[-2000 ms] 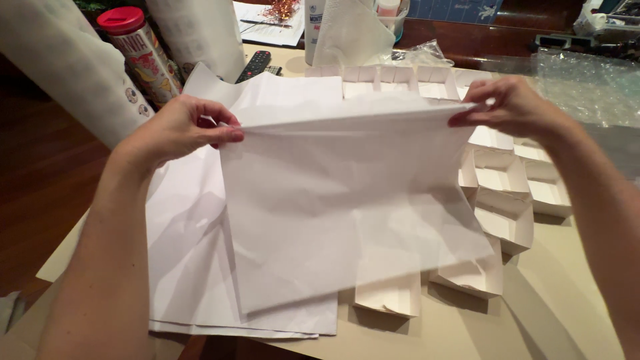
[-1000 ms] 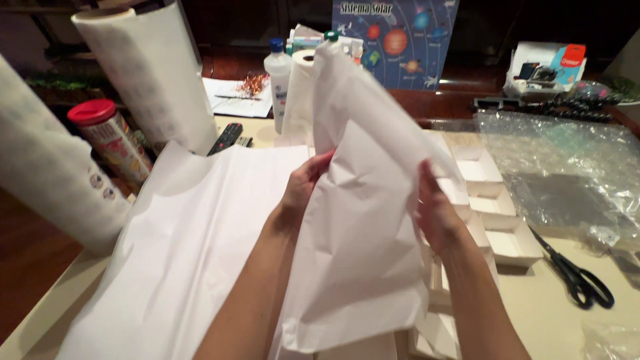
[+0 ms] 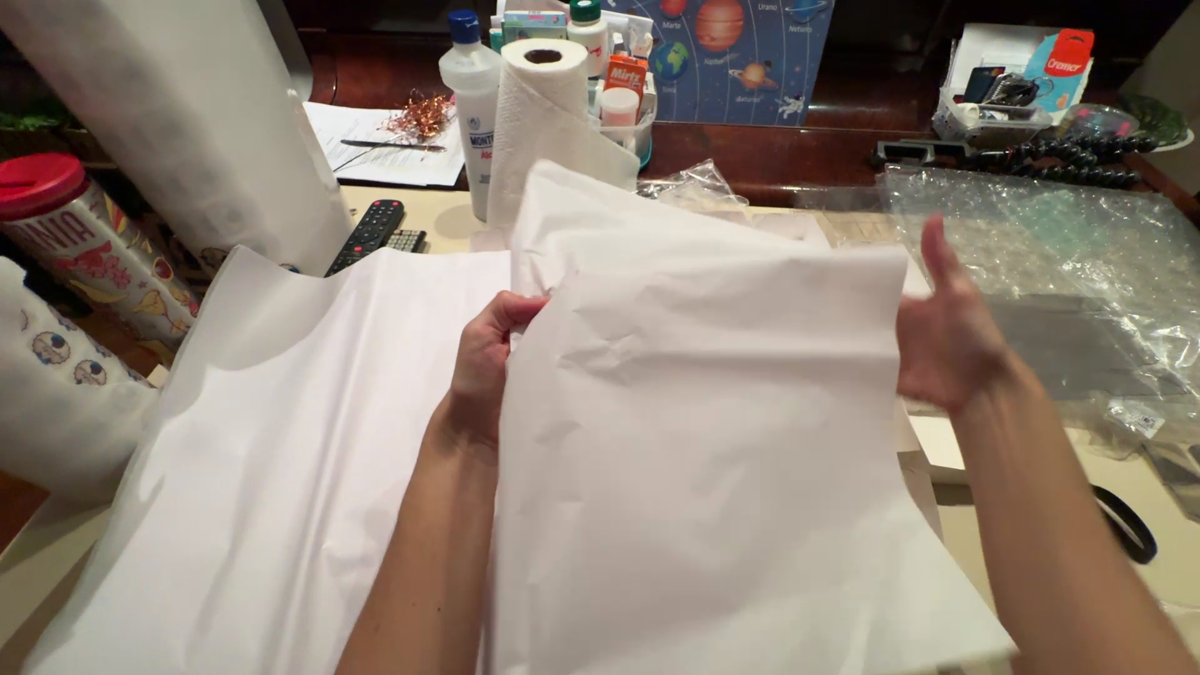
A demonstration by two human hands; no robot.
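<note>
A large folded white paper sheet point(image 3: 712, 422) hangs upright in front of me. My left hand point(image 3: 492, 361) pinches its left edge between thumb and fingers. At the right edge is my right hand point(image 3: 952, 328), thumb raised, with its fingers partly behind the paper; whether it grips the sheet cannot be told. More white paper sheets point(image 3: 309, 431) lie flat on the table at the left, partly under my left forearm. White paper boxes point(image 3: 937, 445) show only in part behind the held sheet.
Behind stand a paper towel roll point(image 3: 544, 112), a bottle with a blue cap point(image 3: 471, 112) and a basket of small containers. Remote controls point(image 3: 370, 234) and a red-lidded can point(image 3: 94, 244) are at the left. Clear plastic point(image 3: 1059, 281) and part of black scissors point(image 3: 1125, 525) lie at the right.
The sheet was stretched between both hands over the boxes; now it hangs folded, hiding most of them. My right hand has moved away from my left since one second ago.
</note>
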